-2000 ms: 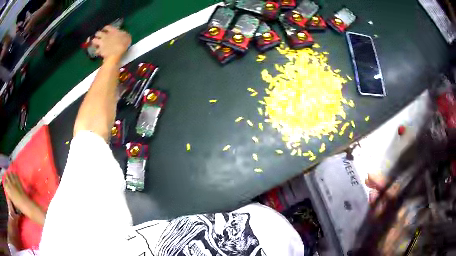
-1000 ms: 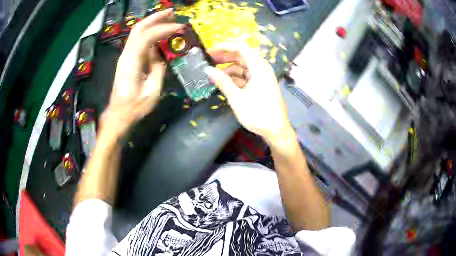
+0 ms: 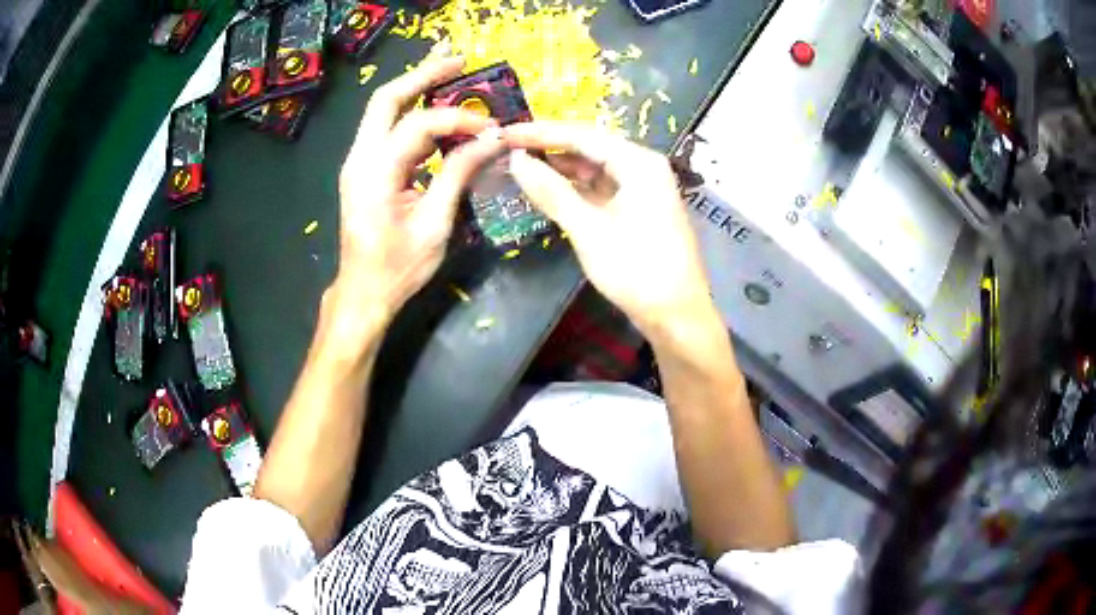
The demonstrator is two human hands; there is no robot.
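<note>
A device unit (image 3: 507, 214), with a red end, a round gold part and a green and silver circuit board, is between my hands at the front of the yellow heap. My left hand (image 3: 409, 198) is at its left side, with thumb and finger over the red end. My right hand (image 3: 613, 222) is at its right side, its fingertips meeting the left ones over the unit. The fingers partly hide the unit, and I cannot tell whether they pinch a small piece. Small yellow pieces (image 3: 535, 46) lie in a loose heap behind the unit.
Several other units (image 3: 207, 330) lie on the dark bench at left, beside the green conveyor (image 3: 72, 156). A white machine (image 3: 745, 156) with a red button (image 3: 803, 53) and a fixture holding a unit is at right. A red tray (image 3: 102, 553) and another person's hand are at lower left.
The left hand reached over the conveyor, then both hands came together around a unit. Since the last earlier frame the left fingers moved from its side onto its red end, meeting the right fingers.
</note>
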